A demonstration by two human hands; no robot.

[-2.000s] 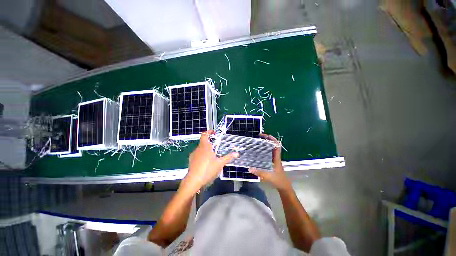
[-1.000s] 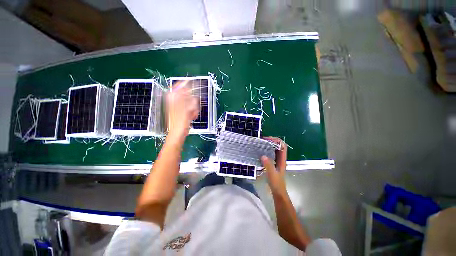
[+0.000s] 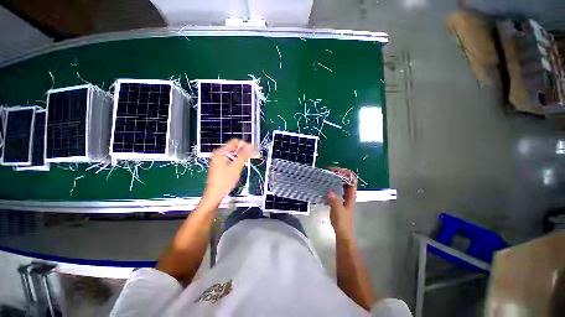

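Note:
A panel stack (image 3: 303,181) stands edge-on, its grey ribbed side up, across a flat dark solar panel (image 3: 293,147) near the belt's front edge. My right hand (image 3: 342,186) grips the stack's right end. My left hand (image 3: 228,162) is left of the stack, apart from it, fingers bent together over the near edge of another panel stack (image 3: 226,116); thin white trimmings (image 3: 249,179) hang near its fingers. Whether the fingers pinch a strip is too blurred to tell.
More stacks (image 3: 142,117) stand leftward along the green conveyor belt (image 3: 334,56). White trimmings (image 3: 315,114) are scattered on it. A blue stool (image 3: 464,238) and a brown box (image 3: 526,278) are at the lower right. Cardboard (image 3: 476,46) lies on the floor at upper right.
My left hand has left the held stack, passed over the neighbouring stack and come down to its near edge. My right hand stays on the held stack. The view has shifted right.

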